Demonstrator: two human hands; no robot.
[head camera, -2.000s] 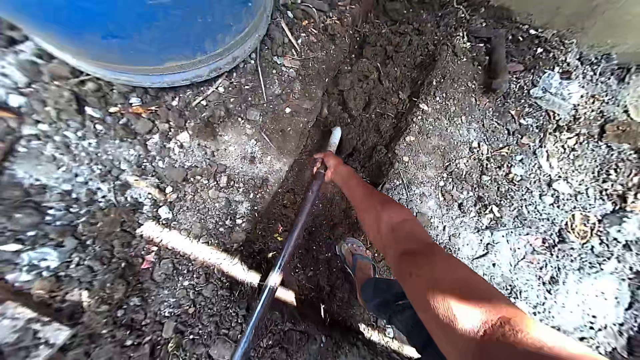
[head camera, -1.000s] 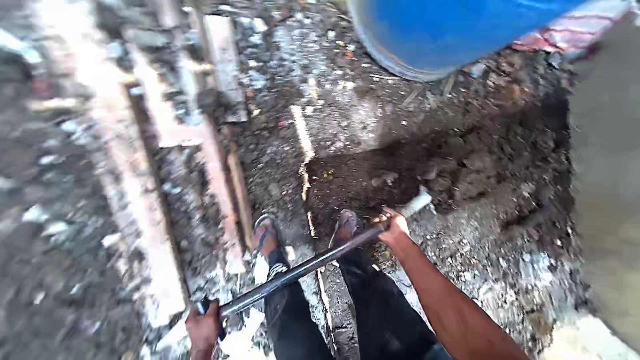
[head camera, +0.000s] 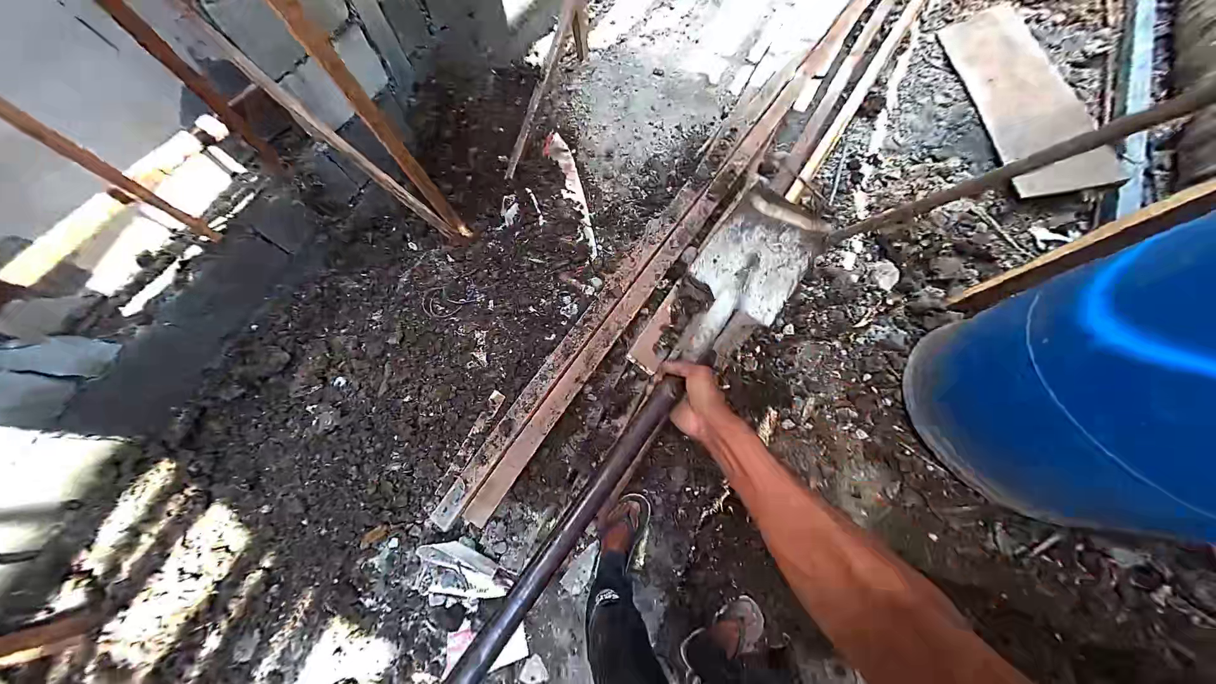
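Observation:
My right hand (head camera: 695, 397) is closed around a long dark metal bar (head camera: 579, 518), close to its pale metal end. The bar slants from the bottom edge up to the middle of the view. Its pale end overlaps the dirt-caked blade of a shovel (head camera: 760, 252); whether they touch cannot be told. A long handle (head camera: 1007, 173) runs from that blade to the upper right. My left hand is out of view. Long wooden boards (head camera: 589, 366) lie on the soil just left of the blade.
A blue plastic drum (head camera: 1083, 380) stands at right, with a wooden plank along its upper side. Wooden poles (head camera: 351, 104) lean by a block wall (head camera: 332, 57) at upper left. A flat board (head camera: 1031, 100) lies at upper right. Rubble and dark soil surround my sandalled feet.
The view has swung widely. My left hand, on the bar's lower end one second ago, is out of view now. My right hand keeps hold near the pale end, which has left the dug soil.

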